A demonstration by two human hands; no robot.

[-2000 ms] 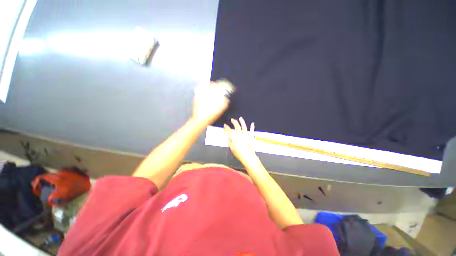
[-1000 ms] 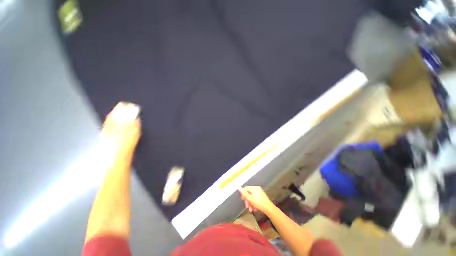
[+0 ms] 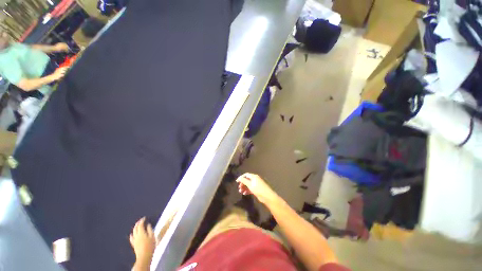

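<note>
Dark navy fabric (image 3: 121,122) covers most of the table. A white paper strip (image 3: 198,166) runs along its near edge, with a thin yellow-tan ruler (image 3: 233,120) seen in parts on it. My left hand (image 3: 142,241) is low in the picture over the fabric's edge, beside the strip, fingers apart and empty. My right hand (image 3: 251,186) hangs past the table edge above the floor, loosely curled, with nothing visible in it. Pale weights lie along the fabric's left edge, the nearest one (image 3: 62,250) at the lower left.
A person in a light green top (image 3: 24,63) stands at the far side, hands at the fabric's edge near something red. Scraps lie on the floor (image 3: 312,122). Dark cloth on blue material (image 3: 378,145), cardboard (image 3: 394,21) and white bundles (image 3: 452,174) are at the right.
The view has swung right along the table. My left hand has left the weight at the fabric's edge and is now by the paper strip. The other person has come into view.
</note>
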